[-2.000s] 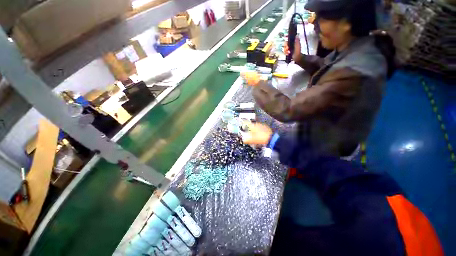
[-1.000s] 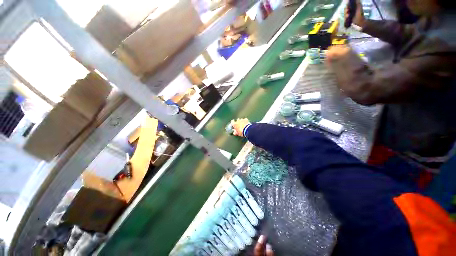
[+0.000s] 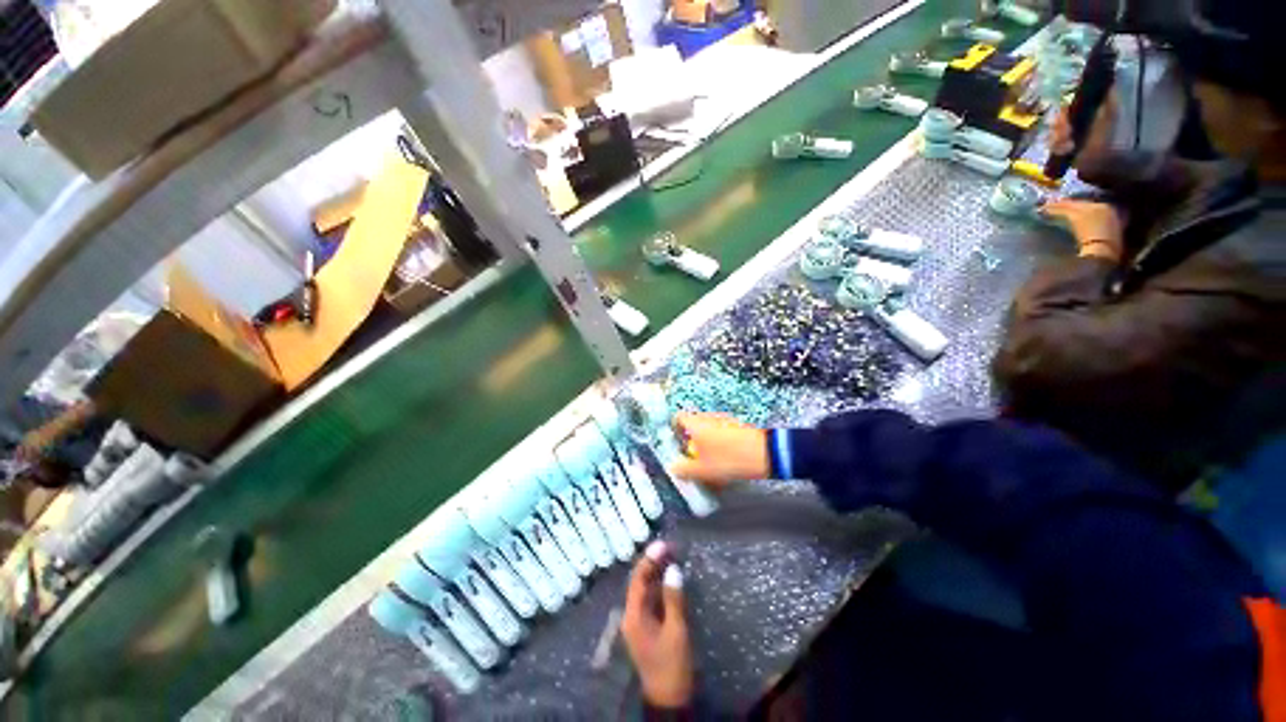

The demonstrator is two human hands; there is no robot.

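Observation:
My right hand (image 3: 726, 449), in a navy sleeve, has its fingers closed on a pale blue-green fan (image 3: 645, 409) at the upper end of the handle row. Its round head shows beyond my fingers and its pale handle below them. A small yellow spot shows at my fingers; I cannot tell what it is. My left hand (image 3: 660, 635) is open and empty at the bottom, fingers upward, beside the row of fan handles (image 3: 529, 543). A turquoise heap of small parts (image 3: 719, 388) and a dark mixed heap (image 3: 811, 346) lie beyond my right hand.
Three fans (image 3: 910, 329) lie beyond the dark heap on the bubble wrap (image 3: 762, 578). The green conveyor belt (image 3: 423, 409) carries spaced fans. A white metal upright (image 3: 543, 240) stands at the bench edge. A person in a brown jacket (image 3: 1100, 303) works at the upper right.
My right hand has come back from over the belt to the row's upper end. More of my left hand shows at the bottom. The view has shifted, showing more of the row and the dark heap.

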